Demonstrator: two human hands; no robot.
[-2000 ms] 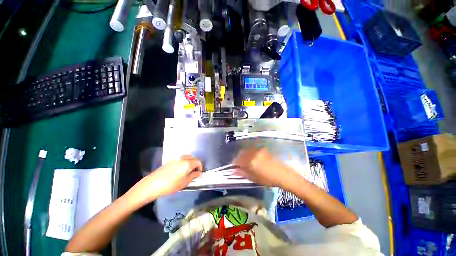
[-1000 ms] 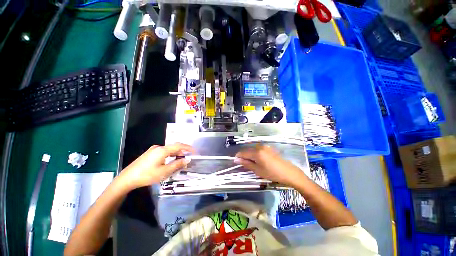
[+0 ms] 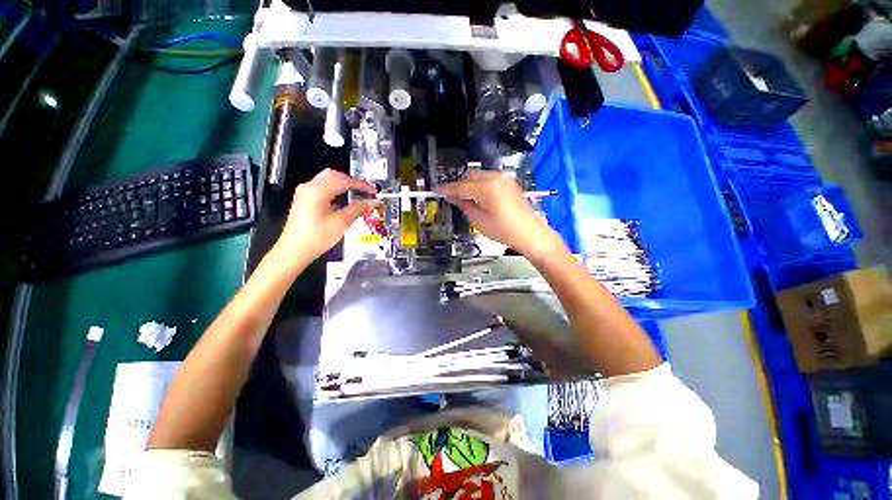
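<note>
My left hand (image 3: 331, 212) and my right hand (image 3: 491, 206) hold one white cable assembly (image 3: 409, 194) stretched level between them, over the machine (image 3: 410, 229) with its yellow parts. The cable's dark end sticks out to the right of my right hand. Several other white cables (image 3: 421, 369) lie loose along the near edge of the silver-grey plate (image 3: 391, 317). A few more cables (image 3: 499, 286) lie across the plate's far right part. The fingertips hide parts of the held cable.
An upper blue bin (image 3: 641, 176) with a bundle of cables stands right of the machine. A lower blue bin (image 3: 570, 444) is partly hidden by my right arm. Red-handled scissors (image 3: 592, 51) lie on the white shelf (image 3: 421, 32). A keyboard (image 3: 147, 210) and paper (image 3: 137, 420) are at left.
Both hands have moved forward from above the plate to the machine, with the cable held between them. The loose cables at the near edge are now uncovered.
</note>
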